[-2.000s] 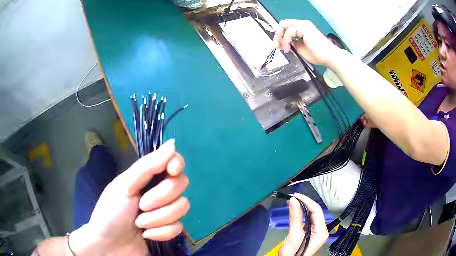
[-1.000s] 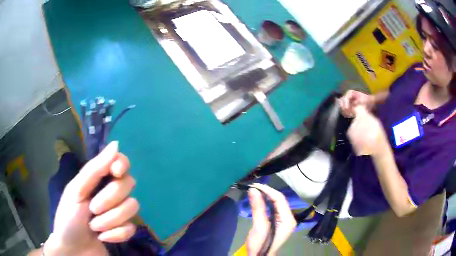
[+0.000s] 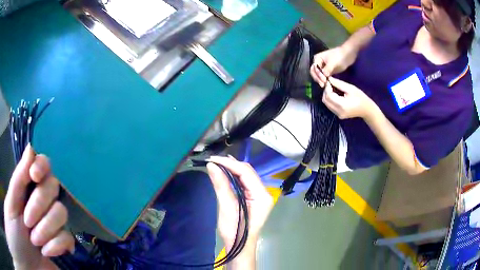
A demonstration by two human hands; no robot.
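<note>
My left hand is closed around a thick bundle of black cables at the left edge. Their silvery tips fan upward above my fist, with one cable bent to the right. My right hand holds a few black cables at the lower middle, beside the bench's front edge. Their ends point left, and the cables curve down behind my fingers and run left. The solder pot shows a bright white centre at the top, cut off by the picture's edge.
A green bench spans the left. A grey metal strip projects from the pot's corner. A whitish plastic cup stands beside it. A coworker in a purple polo sits at right, handling thin cables, with black cable bundles over their lap.
The view has swung right and down, so the bench and pot appear farther left and up. The coworker's hand has left the pot and is now with their other hand. Both my hands keep their cables.
</note>
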